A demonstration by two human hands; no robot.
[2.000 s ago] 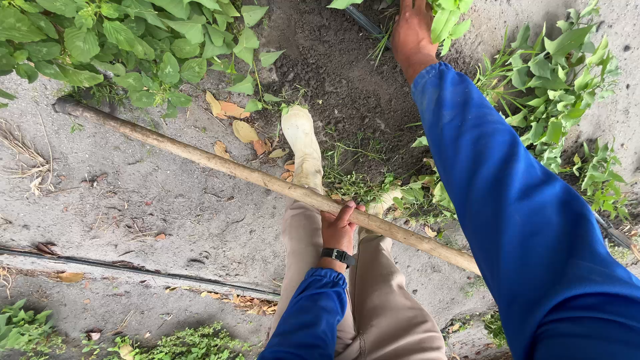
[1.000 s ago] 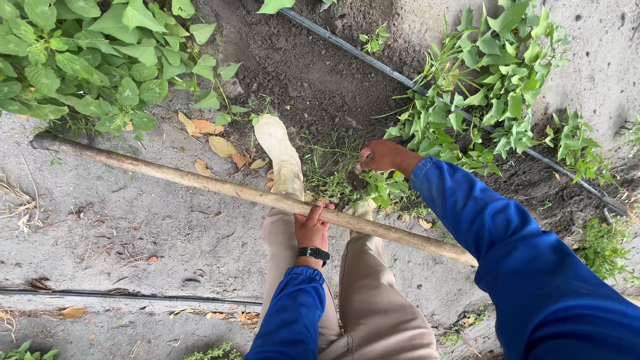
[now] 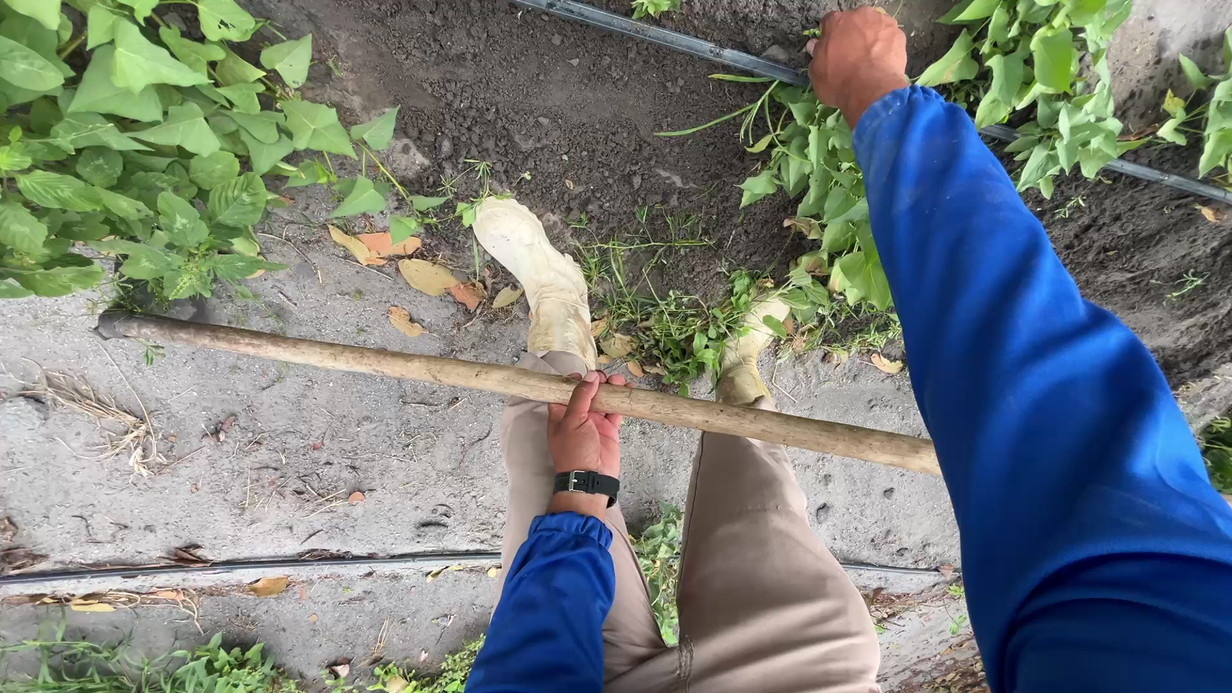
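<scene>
My left hand (image 3: 585,433), with a black watch strap at the wrist, is closed around a long wooden handle (image 3: 385,364). The handle lies slantwise across my shins; its dark far-left end rests near the leafy plants, and its right end passes behind my right sleeve. My right hand (image 3: 857,60) is curled at the upper right, over the black drip line (image 3: 674,40) and beside a leafy vine (image 3: 823,183). A small bit of green shows at its fingertips; whether it grips any stem is hidden.
Broad-leaved plants (image 3: 144,144) fill the upper left. My pale boots (image 3: 544,279) stand at the edge of dark soil, with low weeds (image 3: 688,327) between them. Dry leaves (image 3: 428,277) lie beside the left boot. Another black line (image 3: 241,568) runs across the lower ground.
My right hand has moved from the weeds near my boots up to the drip line and vine. The left hand still holds the wooden handle.
</scene>
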